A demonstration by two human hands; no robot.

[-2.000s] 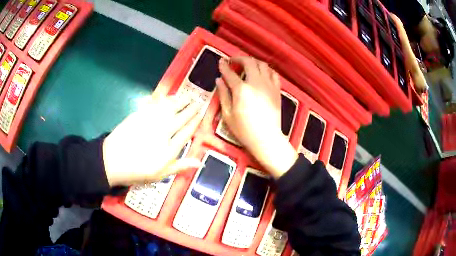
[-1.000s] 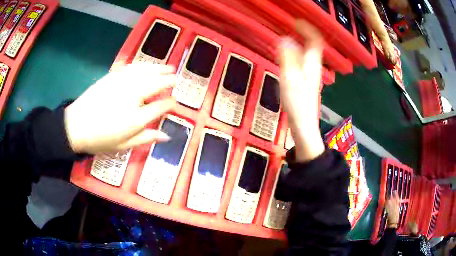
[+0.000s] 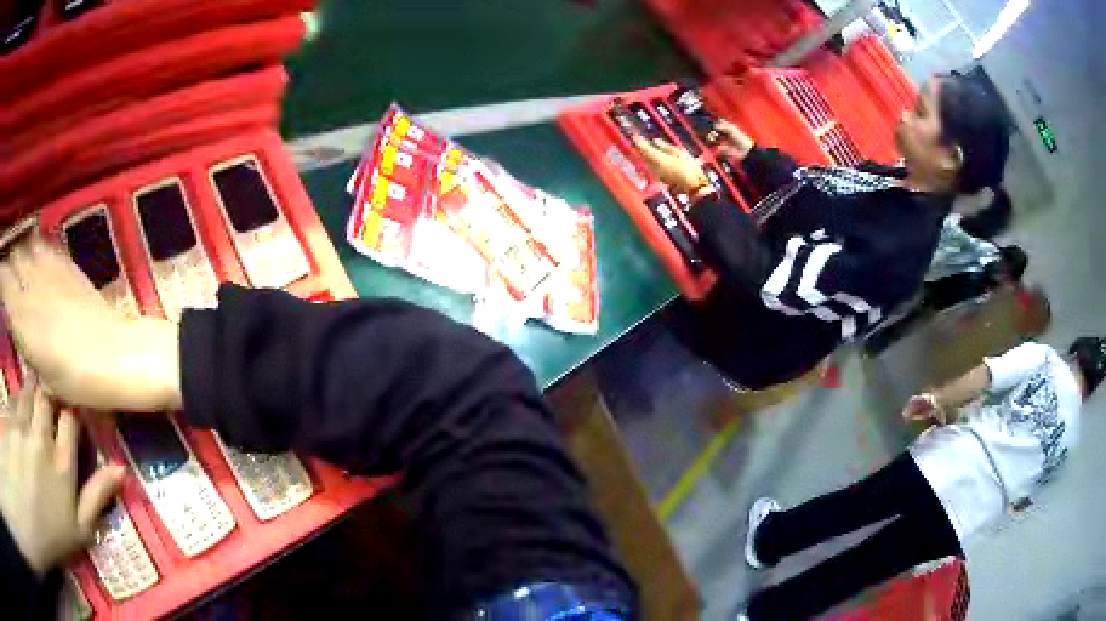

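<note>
The red phone tray [image 3: 309,231] lies at the left with pale keypad phones in two rows, such as one phone [image 3: 261,224] with a dark, uncovered screen. My right hand [image 3: 85,328] reaches over the tray's middle at the picture's left edge; its fingertips are cut off or unclear, so I cannot tell if it holds anything. My left hand [image 3: 49,473] is below it over the near row, fingers and thumb apart, partly cut off, with nothing seen in it. My right sleeve covers the tray's right near part.
Red-yellow label sheets [image 3: 485,231] lie loose right of the tray. Stacked red trays [image 3: 158,85] stand behind it. A person in black [image 3: 825,255] handles another tray [image 3: 606,158] of dark phones. Another person in a white shirt [image 3: 1007,425] is in the aisle. A brown box [image 3: 613,497] is below the bench edge.
The view has swung right, so the tray now sits at the left edge. My right hand has come back over the tray, close to my left hand. The neighbouring worker is now in full view.
</note>
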